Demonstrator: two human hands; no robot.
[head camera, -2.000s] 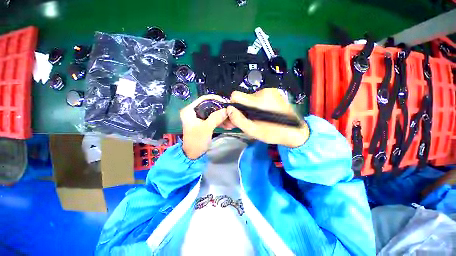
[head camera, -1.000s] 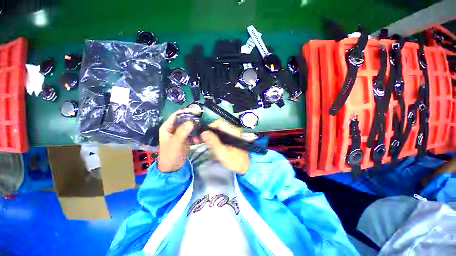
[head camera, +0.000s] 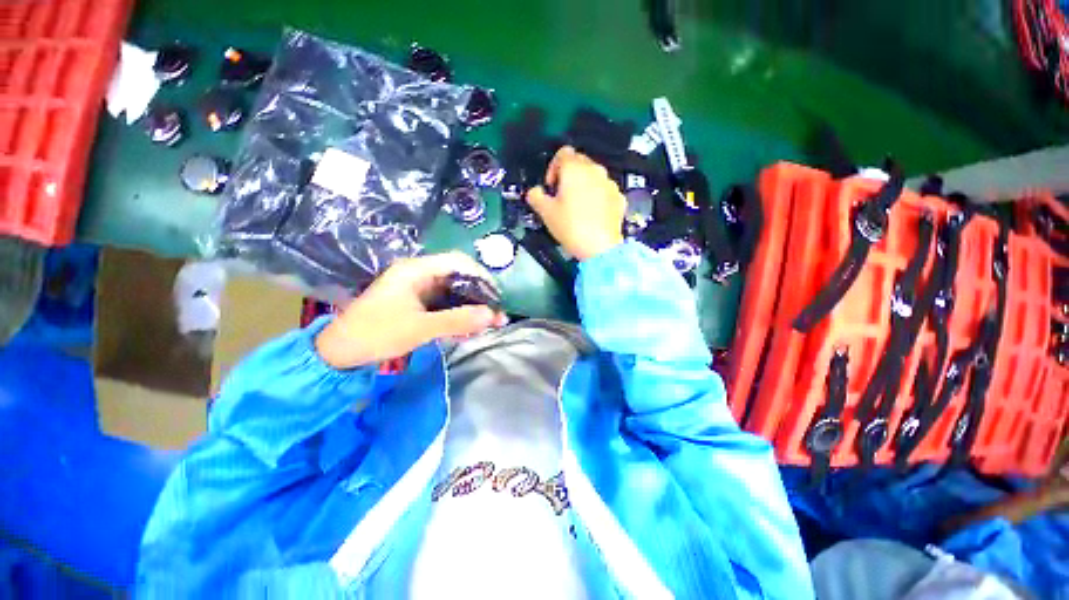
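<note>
My left hand (head camera: 393, 311) holds a dark watch head (head camera: 465, 291) between thumb and fingers, close in front of my body. My right hand (head camera: 580, 208) reaches over the left side of the dark heap of watch straps (head camera: 574, 138), fingers bent down at it; whether it grips a strap cannot be told. A round pale-faced watch head (head camera: 496, 250) lies on the green bench between my hands. Two dark watch heads stand just left of the heap. A white ladder-like strip (head camera: 669, 134) lies on the heap's far side.
A clear plastic strap bag (head camera: 340, 158) lies left of centre, with several loose heads around it and white paper (head camera: 133, 84) farther left. Red trays (head camera: 774, 316) at right bear strapped watches; another red tray (head camera: 53, 117) is far left. An open cardboard box (head camera: 152, 340) stands below the bench edge.
My right hand has left the work near my body and moved forward to the strap heap. My left hand still holds a watch head. The view has turned and tilted.
</note>
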